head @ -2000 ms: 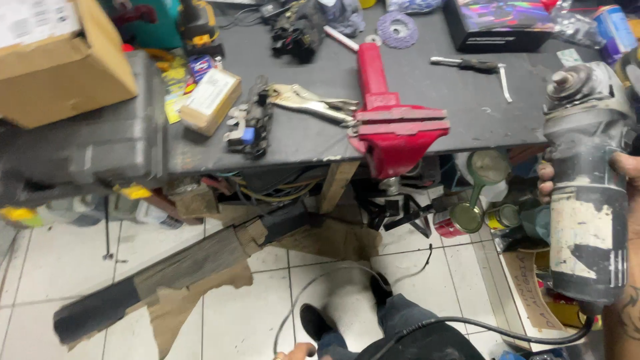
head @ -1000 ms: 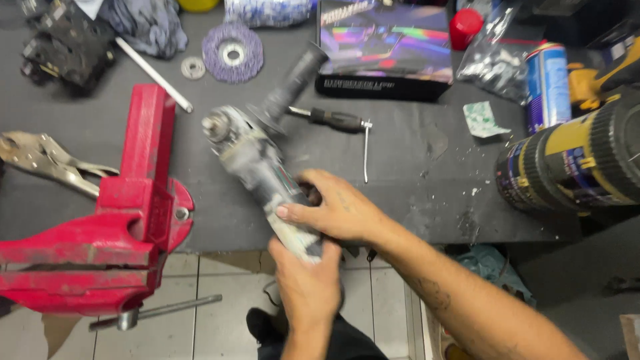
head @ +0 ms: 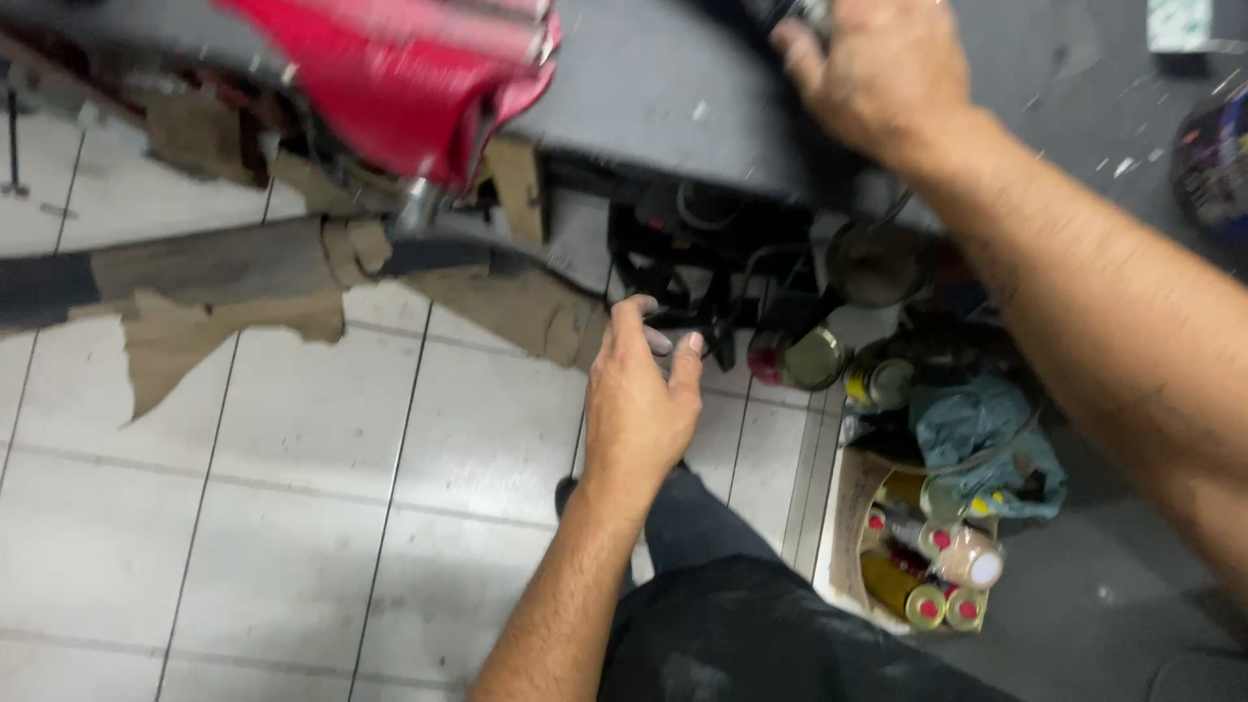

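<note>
My left hand (head: 643,390) hangs over the tiled floor in front of the bench, palm turned inward, fingers apart and nothing in it. At the top edge, my right hand (head: 887,73) is over the dark bench top (head: 673,88), its thumb and fingers at a blurred dark and metallic thing mostly outside the view. Whether the hand grips it cannot be told. A red bench vise (head: 390,68) is fixed at the bench edge, left of my right hand, cut off at the top. The angle grinder of the earlier frames cannot be made out clearly.
Torn brown cardboard (head: 234,322) and a long dark piece lie below the bench at left. A cardboard box (head: 858,536) of cans stands on the floor at right, with a blue-grey plastic bag (head: 985,429) at its back. Metal tins (head: 814,359) stand under the bench.
A second ago both hands were on the angle grinder over the bench. My left hand has come off it and is now over the floor. The view has shifted down toward the floor.
</note>
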